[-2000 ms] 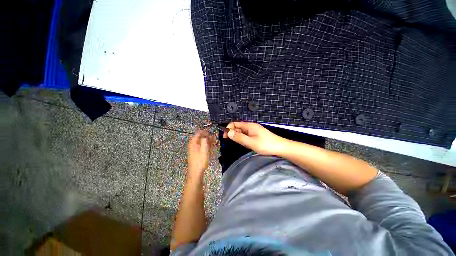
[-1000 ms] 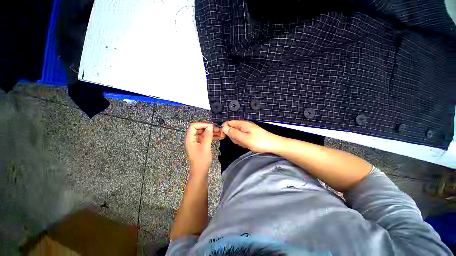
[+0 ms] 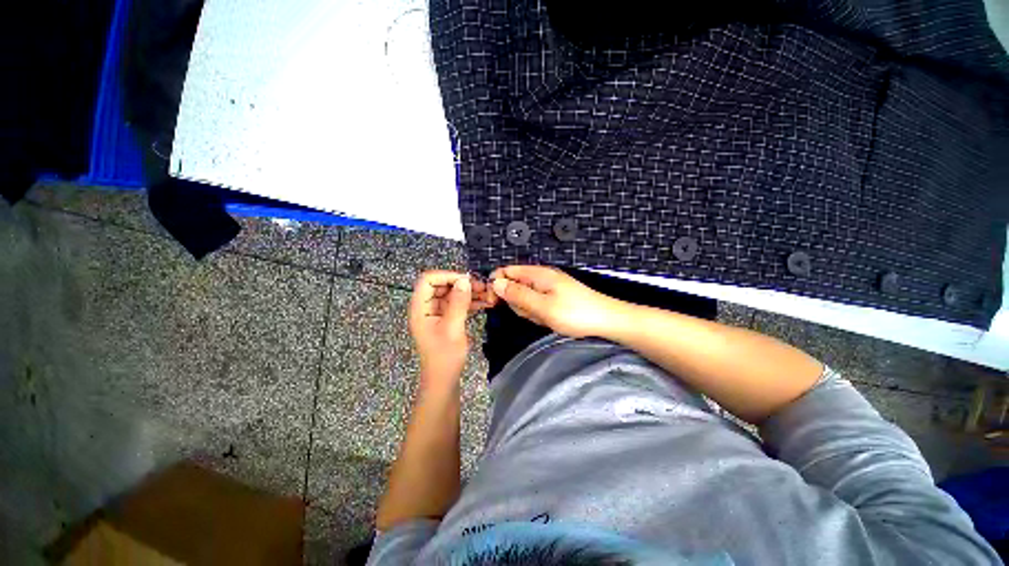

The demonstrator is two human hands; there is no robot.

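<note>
A dark checked garment point(image 3: 686, 144) with a thin white grid lies on the table, its row of dark round buttons point(image 3: 685, 249) along the near edge. My left hand point(image 3: 440, 315) and my right hand point(image 3: 551, 299) meet just below the garment's near left corner point(image 3: 478, 260). The fingertips of both hands pinch the corner's edge, almost touching. Any fine thread between the fingers is too small to tell. No snips can be made out; the palms are hidden.
The white tabletop point(image 3: 315, 122) shows left of the garment, with small dark specks and a fine strand. Dark cloth point(image 3: 197, 221) hangs beside blue panels point(image 3: 111, 133) at left. A brown box-like object point(image 3: 205, 514) is on the speckled floor point(image 3: 266, 332).
My left hand, blurred and slightly lower two seconds ago, has come up and right to meet my right hand. The corner button has come into view. Little differs from one second ago.
</note>
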